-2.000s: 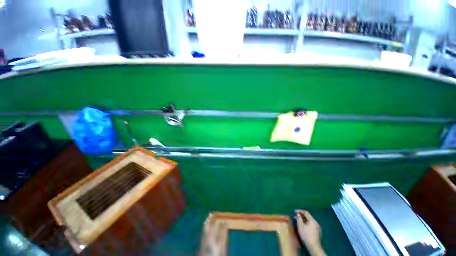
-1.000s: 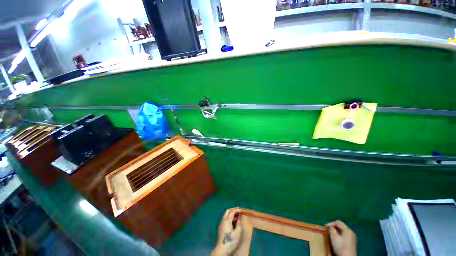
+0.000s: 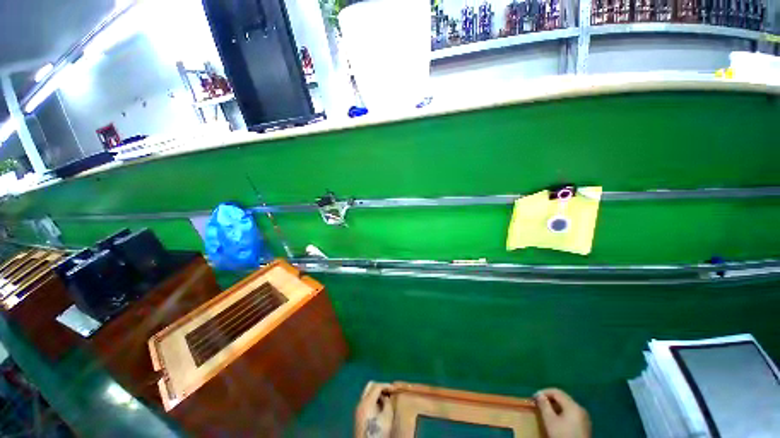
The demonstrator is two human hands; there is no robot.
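Note:
A wooden frame (image 3: pixel 466 399) with an orange-brown rim, pale inner border and open middle lies low in the centre of the head view, cut off by the bottom edge. My left hand (image 3: pixel 375 412) grips its left side near the upper corner. My right hand (image 3: pixel 562 416) grips its right side near the other upper corner. Both hands are bare and partly cut off by the bottom edge. Dark green shows through the frame's opening.
A stack of wooden frames (image 3: pixel 257 342) stands left, with black parts (image 3: pixel 115 272) on another stack beyond. A stack of panels and separators (image 3: pixel 657 402) is at right. A blue plastic bag (image 3: pixel 233 237), metal clamp (image 3: pixel 333 210) and yellow card (image 3: pixel 556 224) hang at the back rail.
The view has swung left since two seconds ago, then slightly back. My right hand was open beside the frame and now grips it. The frame sits lower in view.

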